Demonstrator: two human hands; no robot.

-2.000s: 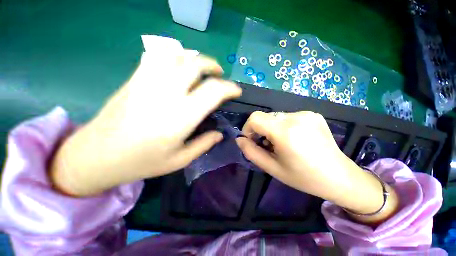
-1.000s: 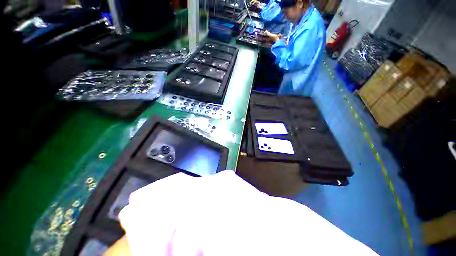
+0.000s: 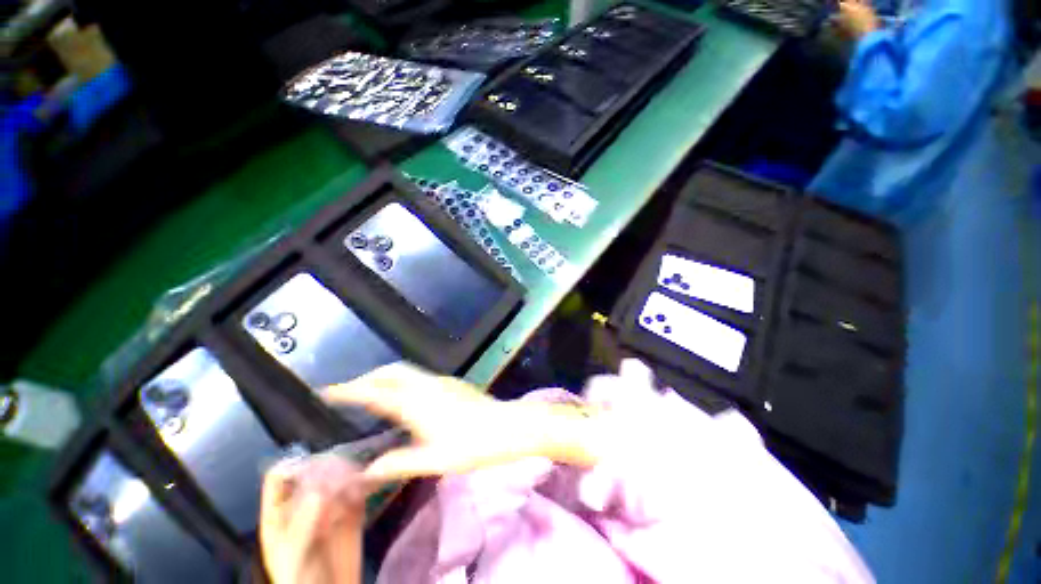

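Observation:
A black foam tray (image 3: 314,245) lies at a slant on the green bench with several silvery phone back covers, one (image 3: 422,268) in the far compartment and another (image 3: 314,331) beside it. Each shows a dark camera cluster at its upper end. My right hand (image 3: 457,422) is over the tray's near edge, blurred, thumb and fingers apart. My left hand (image 3: 314,513) is just below its fingertips, cut off by the bottom edge. A thin greyish thing shows between the hands; I cannot tell what it is or which hand holds it.
Clear strips of dark rings (image 3: 519,177) lie beyond the tray. Further back are a bagged silvery sheet (image 3: 382,91) and another foam tray (image 3: 588,80). At right, a foam tray (image 3: 839,331) holds two white covers (image 3: 696,331). A white bottle (image 3: 40,413) stands left. A blue-sleeved person (image 3: 930,80) is upper right.
The view has swung from the near bench to the right, then partly back left. Both hands now show near the tray's front edge; the clear film seen between them earlier is not clearly visible.

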